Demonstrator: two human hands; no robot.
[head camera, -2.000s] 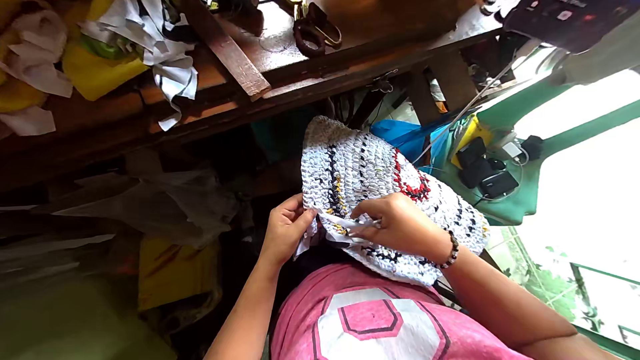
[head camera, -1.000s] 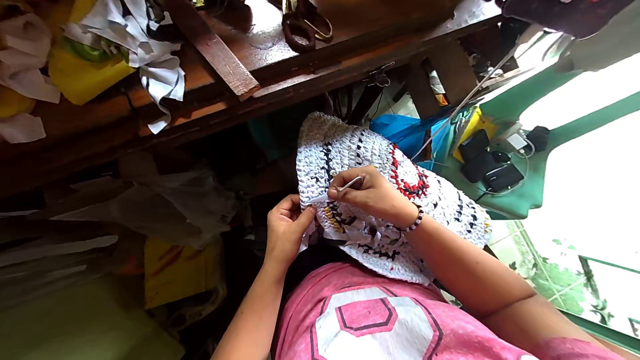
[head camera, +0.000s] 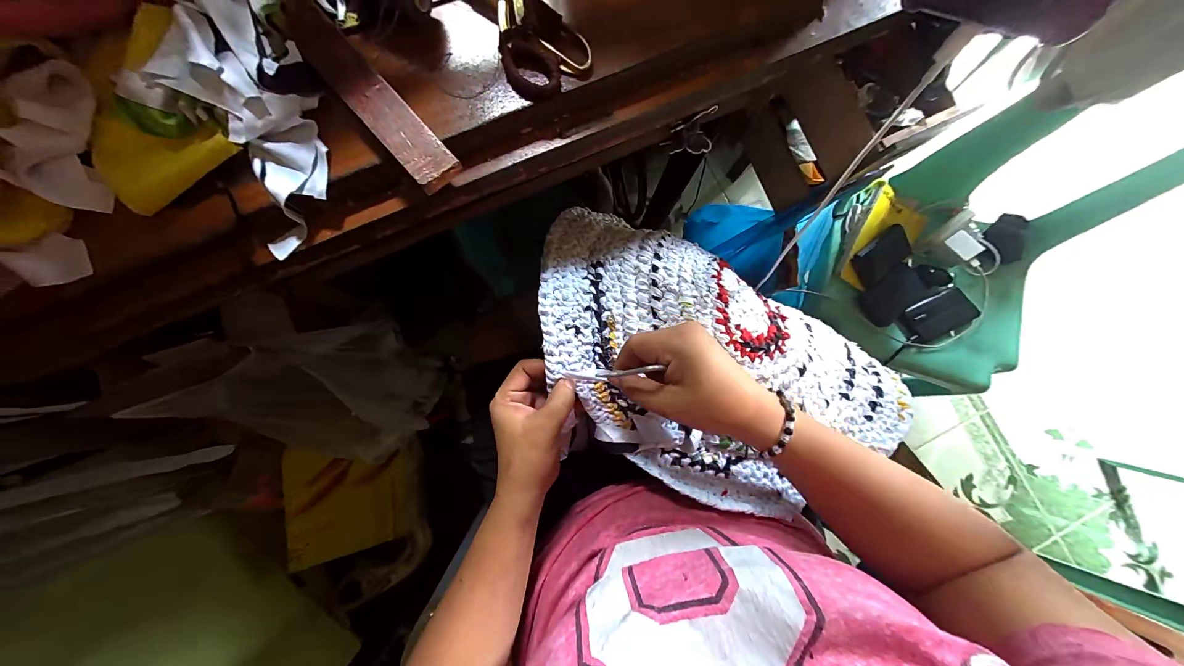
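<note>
A crocheted rug of white fabric strips (head camera: 638, 277), with black, yellow and red stitches, lies over my lap. My left hand (head camera: 534, 416) pinches its left edge between thumb and fingers. In my right hand (head camera: 680, 375) is a metal crochet hook (head camera: 634, 371), held nearly level, its tip at the rug's edge beside my left thumb. A loose white fabric strip (head camera: 638, 432) lies on the rug below my right hand. A beaded bracelet is around my right wrist.
Above is a wooden table (head camera: 518, 129) with scissors (head camera: 541, 60), a wooden bar (head camera: 379, 102) and fabric scraps (head camera: 222, 83). A green plastic chair (head camera: 990, 324) at right holds black adapters (head camera: 934, 310) and cables. Clear plastic (head camera: 305, 379) hangs at left.
Two seconds ago my right hand was lower, at the white strip. It has moved up, and the hook now reaches to the rug's edge. My left hand has stayed at the edge.
</note>
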